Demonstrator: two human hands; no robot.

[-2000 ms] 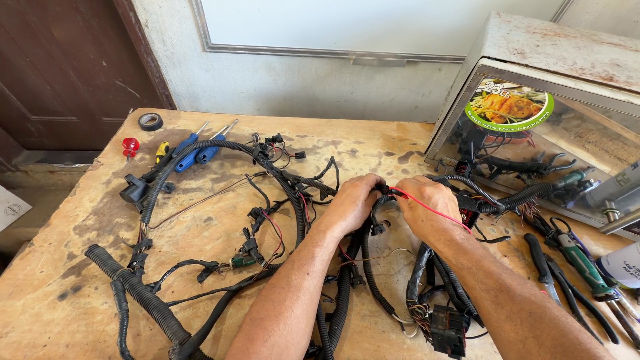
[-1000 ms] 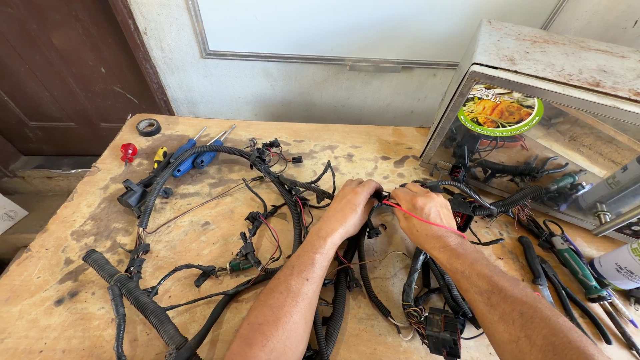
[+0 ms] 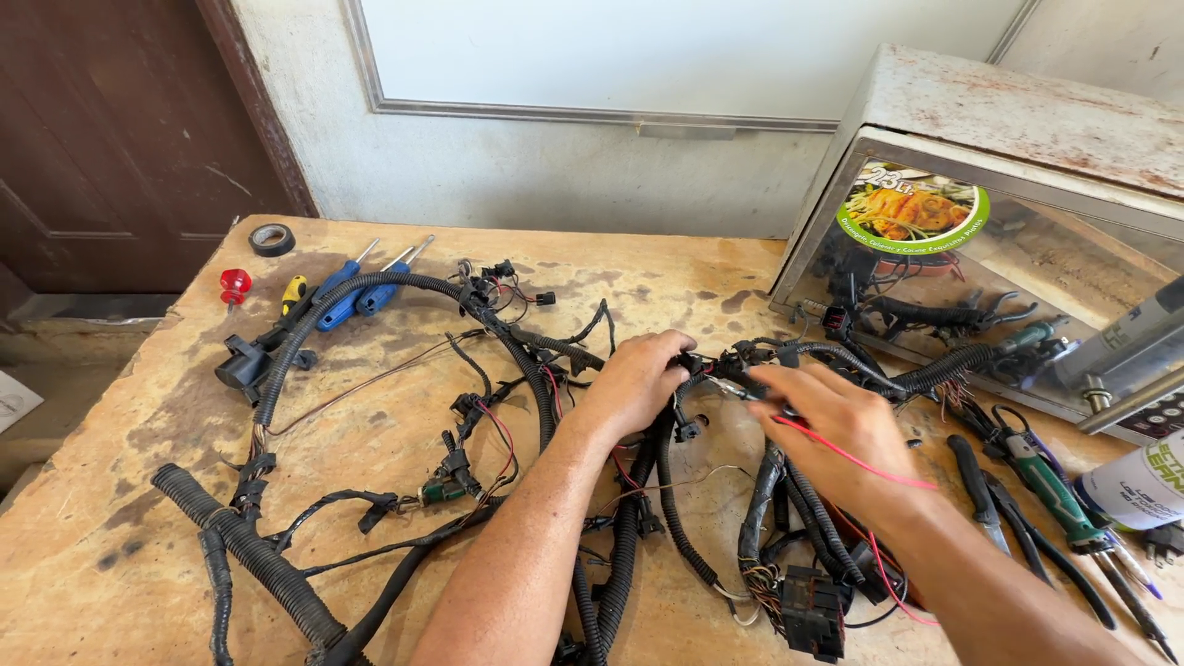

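Observation:
A black automotive wiring harness (image 3: 416, 279) in corrugated tubing spreads over the wooden workbench. My left hand (image 3: 641, 381) grips a taped part of the harness near the bench's middle. Just right of it, my right hand (image 3: 823, 416) is blurred, its fingers around a slim tool with a metal tip, which I cannot identify surely. A red wire (image 3: 856, 458) runs from under the right hand's fingers across its back to the wrist. A black connector block (image 3: 814, 615) lies below the right hand. The exact spot between both hands is partly hidden by fingers.
An old oven-like metal box (image 3: 1008, 111) stands at the back right. Black-handled pliers (image 3: 1027, 527), a green-handled tool (image 3: 1054, 490) and a spray can (image 3: 1138, 481) lie at the right. Blue screwdrivers (image 3: 340, 294), a red-handled screwdriver (image 3: 235, 286) and black tape (image 3: 272, 240) are at the far left.
My right hand has moved a little away from my left hand, and a slim metal-tipped tool now shows at its fingers. The left hand stays on the harness.

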